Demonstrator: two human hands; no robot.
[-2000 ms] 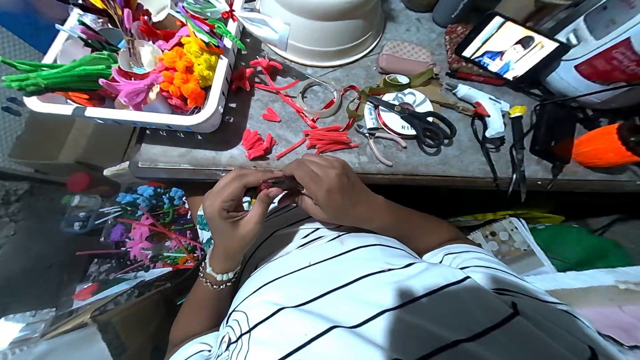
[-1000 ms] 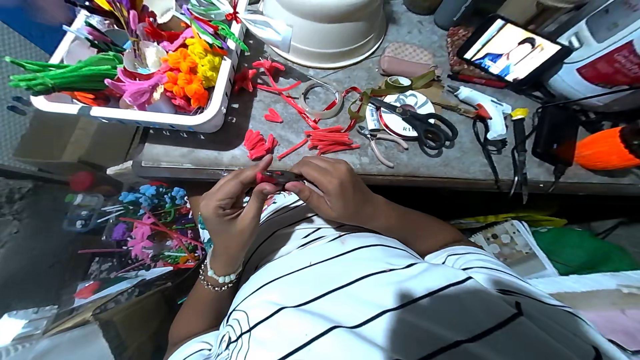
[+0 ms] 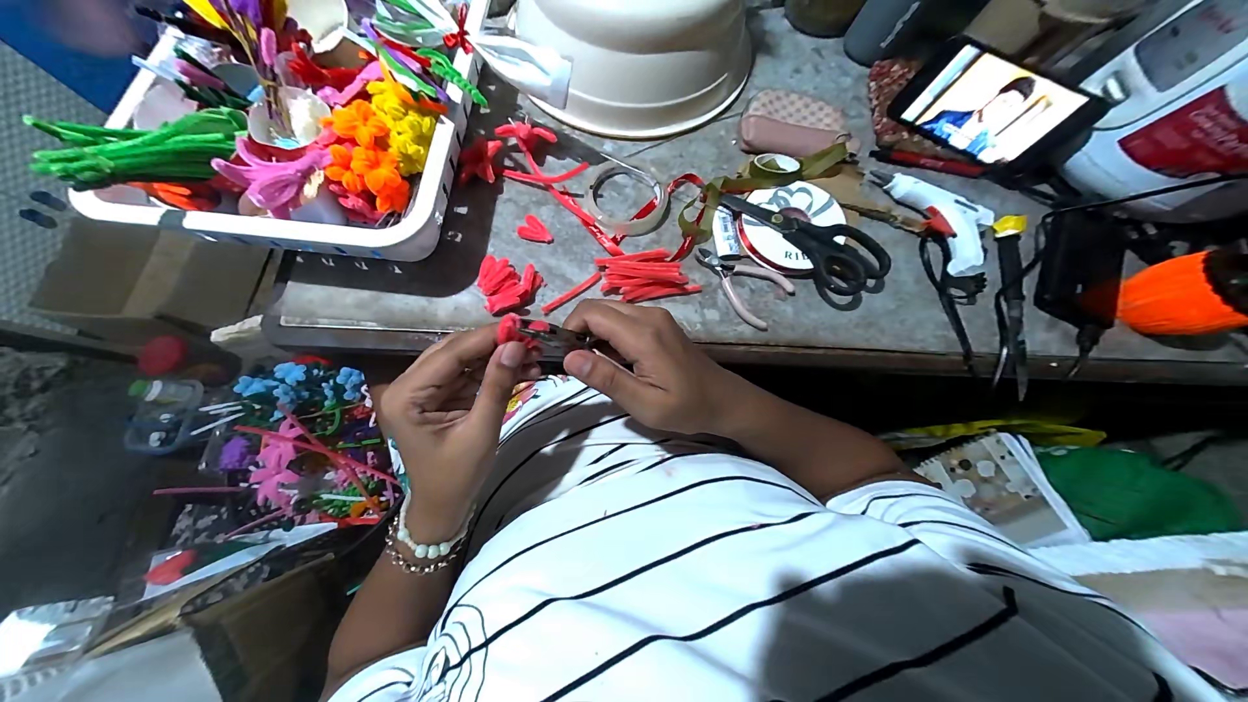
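Between its thumb and fingers, my left hand (image 3: 448,400) pinches a red chenille stem piece (image 3: 509,331) in front of the table edge. My right hand (image 3: 648,366) is closed around dark-jawed pliers (image 3: 556,337), whose tips meet the red piece; their handles are hidden in the palm. Just beyond, on the table, lie a bundle of short red chenille stems (image 3: 648,277), a pile of bent red pieces (image 3: 507,285) and a single red looped piece (image 3: 534,230). Pink-handled wire cutters (image 3: 741,283) and black scissors (image 3: 809,239) rest to the right.
A white plastic basket (image 3: 429,219) of chenille flowers stands at the back left, beside an upturned cream basin (image 3: 634,68). At the right are a glue gun (image 3: 951,219), a phone (image 3: 999,102) and an orange-bristled brush (image 3: 1180,292). More chenille flowers (image 3: 283,458) lie below the table's left end.
Both hands have stayed in front of the table edge. The red piece and pliers' jaws, mostly hidden two seconds ago, now show between the fingers.
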